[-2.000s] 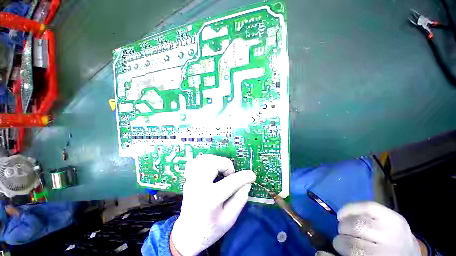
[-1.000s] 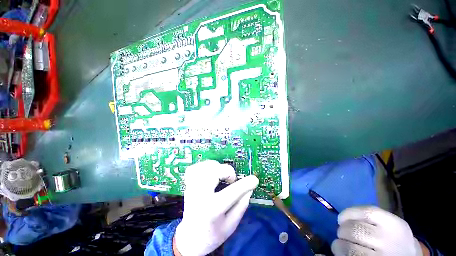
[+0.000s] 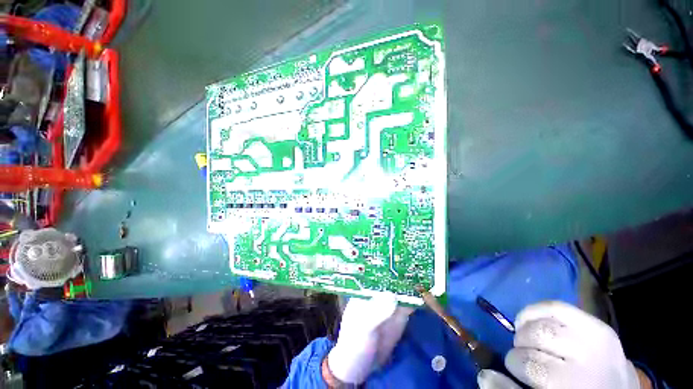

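Observation:
A large green printed circuit board (image 3: 300, 262) with a white border and silvery areas lies in front of me. My left hand (image 3: 368, 338), in a white glove, is at its near edge, with the fingers partly hidden under the board. My right hand (image 3: 566, 348), in a white glove, is at the lower right and holds a soldering iron (image 3: 456, 328). The iron's tip is at the board's near right corner; I cannot tell whether it touches. A dark pen-like tool (image 3: 495, 314) also sticks out from the right hand.
Side cutters (image 3: 647, 52) lie on the green bench mat (image 3: 532, 152) at the far right. Red-orange carriers (image 3: 110, 114) stand at the left. A small fan (image 3: 45, 258) and a solder spool (image 3: 118, 263) are at the near left. Black totes (image 3: 258, 342) are below the bench edge.
My left hand has left the board's top surface and moved down and right to its near edge. The right hand still holds the iron. The view has shifted slightly.

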